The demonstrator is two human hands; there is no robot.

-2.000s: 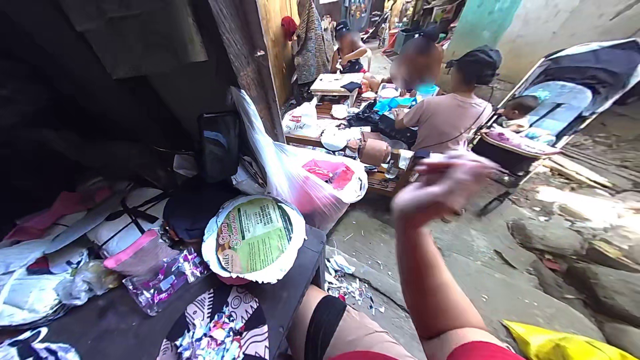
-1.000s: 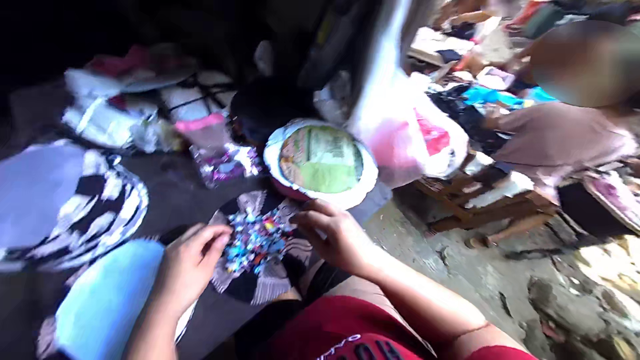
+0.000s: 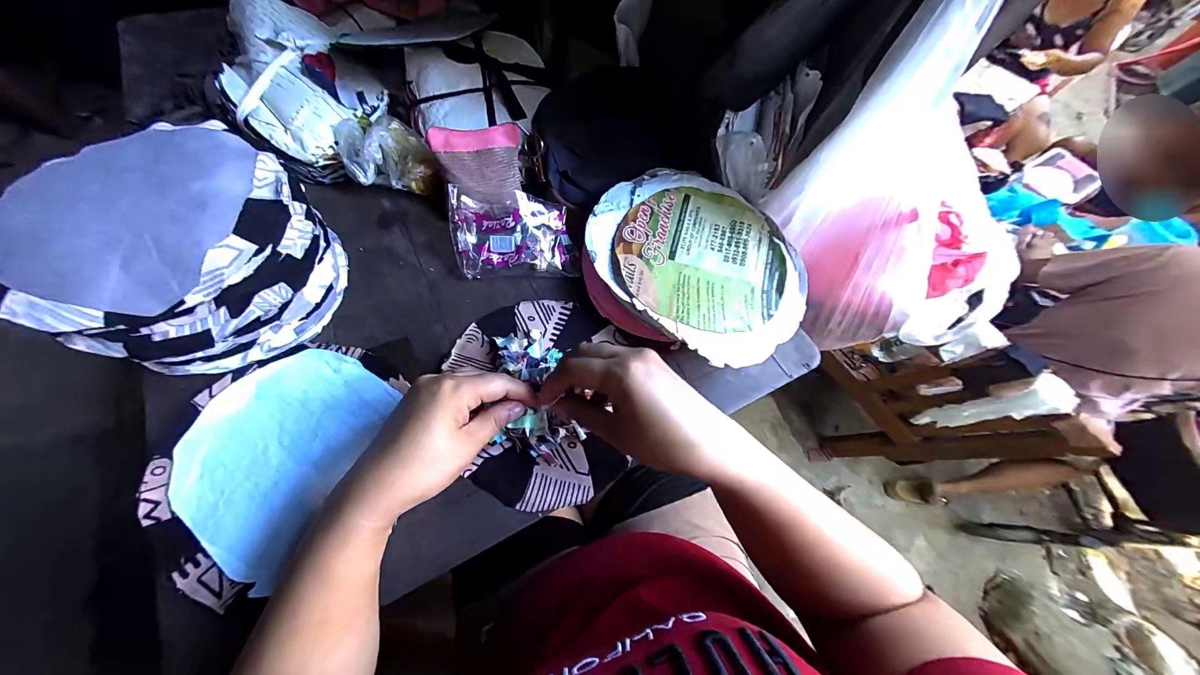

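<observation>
A black-and-white patterned fabric round lies on the dark table near my lap, with a heap of small multicoloured scraps on its middle. My left hand and my right hand meet over the heap, fingertips nearly touching. Both pinch at the scraps or the cloth; which of these is between the fingers cannot be told. To the left lies a light blue round sheet on another patterned cloth. Behind it stands a stack of patterned fabric rounds topped by a grey round sheet.
A round item with a printed green disc sits at the table's right edge, beside a hanging plastic bag. Purple printed packets, a pink-edged pouch and wrapped bundles lie behind. Another person sits at the right near a wooden bench.
The view has swung towards the table. My right hand, raised over the ground two seconds ago, is now at the scraps. Since one second ago, both hands have come together over the heap.
</observation>
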